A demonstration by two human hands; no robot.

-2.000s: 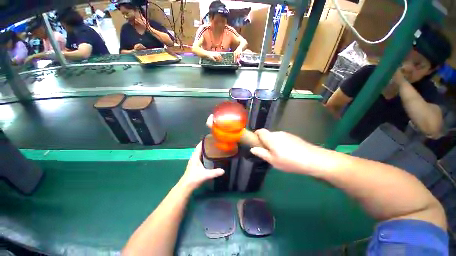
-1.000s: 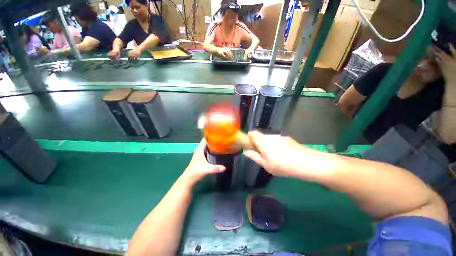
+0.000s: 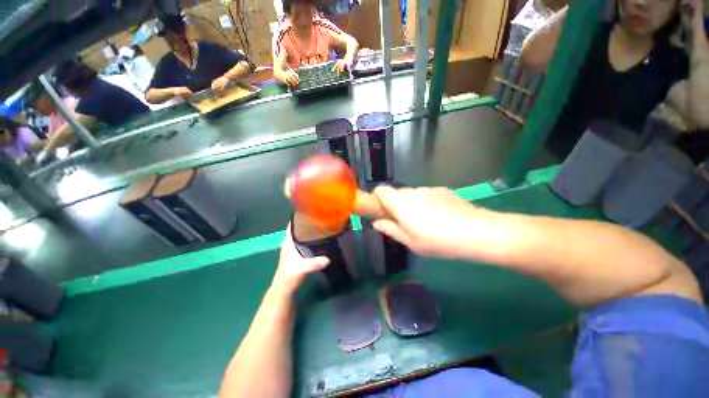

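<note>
My right hand grips the pale handle of a mallet. Its orange-red head is over the brown end cap of a dark speaker cabinet; contact cannot be told. My left hand is around the left side of this cabinet, its thumb on the front and its fingers partly hidden. A second cabinet stands close at its right, its top hidden by my right hand. Two loose end caps, a left one and a right one, lie dark side up on the green bench.
On the dark conveyor belt stand two brown-topped speakers at left and two black-topped cabinets beyond the mallet. Grey cabinets are at right, others at left. A green post rises at right. Several people sit across the line.
The view has tilted and shifted, so the surroundings appear displaced. The mallet stays over the same cabinet, its brown top showing again below the head. Both hands keep their holds.
</note>
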